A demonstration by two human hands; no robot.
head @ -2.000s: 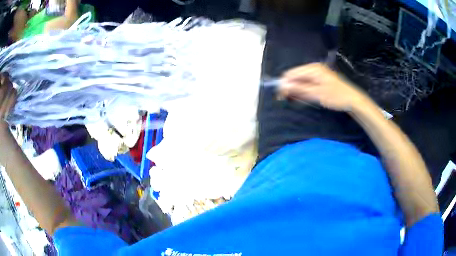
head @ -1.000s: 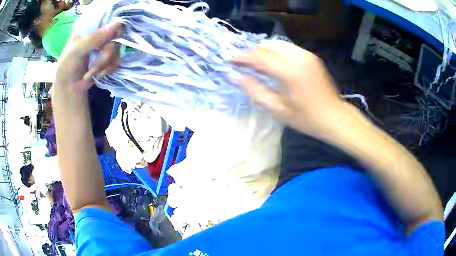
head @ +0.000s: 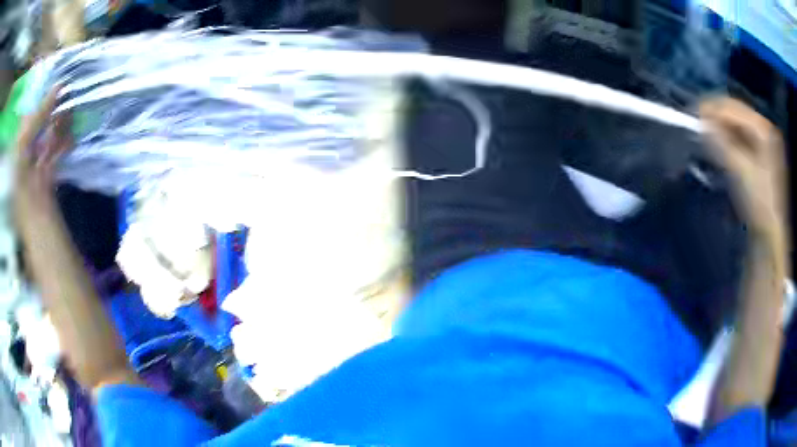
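My left hand, blurred near the left edge, holds one end of a loose bundle of white and pale lilac cords. The bundle stretches to the right over a pile of cream fabric. My right hand, also blurred, is closed at the far right on a single white cord. That cord runs taut from the bundle across my dark-clothed lap. Another cord end forms a loop out of the bundle over the dark cloth.
Blue plastic crates stand left of the cream pile, with a cream fabric piece on them. A white triangular patch shows amid the dark cloth. A blue-edged table is at the top right. A bit of green clothing shows at the left edge.
My right hand has moved from the bundle to the far right, drawing a single cord out taut. My left hand has moved left and slightly down with the bundle. The white triangular patch has come into view.
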